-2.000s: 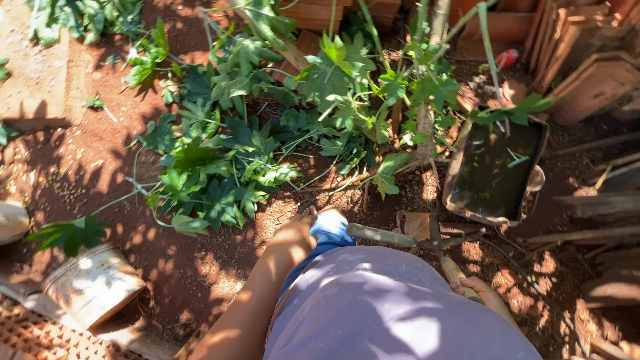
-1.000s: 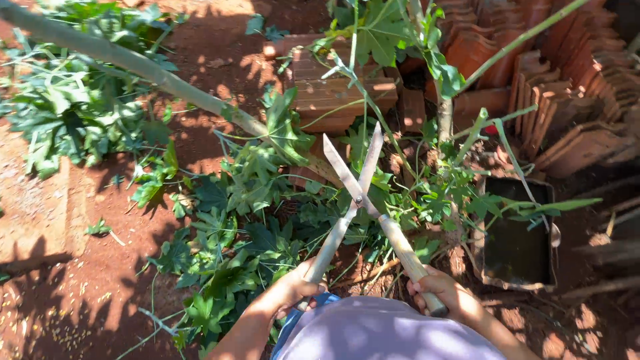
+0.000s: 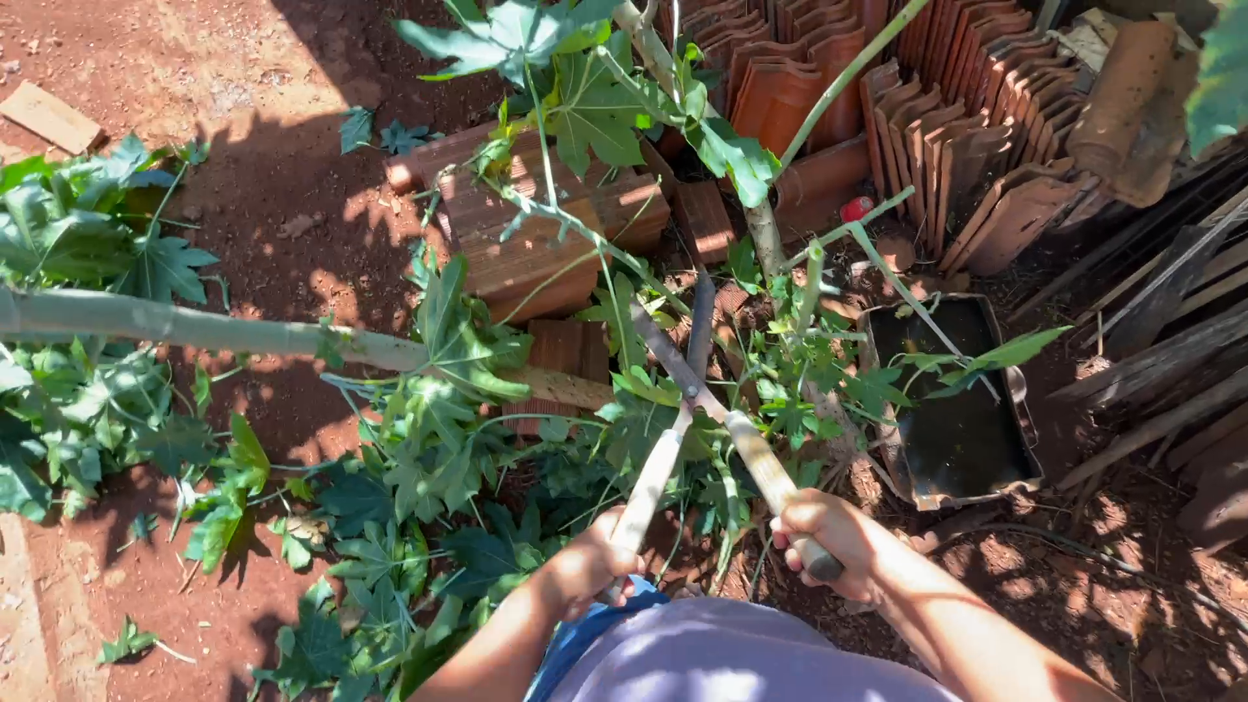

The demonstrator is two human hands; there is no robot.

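A pair of hedge shears (image 3: 690, 388) with wooden handles points away from me, its blades somewhat apart among leafy stems. My left hand (image 3: 588, 558) is closed around the left handle, and my right hand (image 3: 832, 544) grips the right handle near its dark end. Around the blades stand green stems and lobed leaves of a plant (image 3: 468, 356). Left of the shears a thick pale green stem (image 3: 205, 327) crosses the view. Beyond the blades rises a slender trunk (image 3: 763, 234) with side shoots, some with cut ends.
Stacked clay roof tiles (image 3: 936, 146) stand at the back right. Hollow clay bricks (image 3: 546, 214) lie behind the blades. A rectangular container of dark liquid (image 3: 960, 419) sits to the right, beside old wooden boards (image 3: 1170, 361). Cut foliage (image 3: 88, 419) covers soil at left.
Two seconds ago the shears were low near my body; now both hands hold them out among the stems. Since one second ago the blades have come closer together. The view has shifted.
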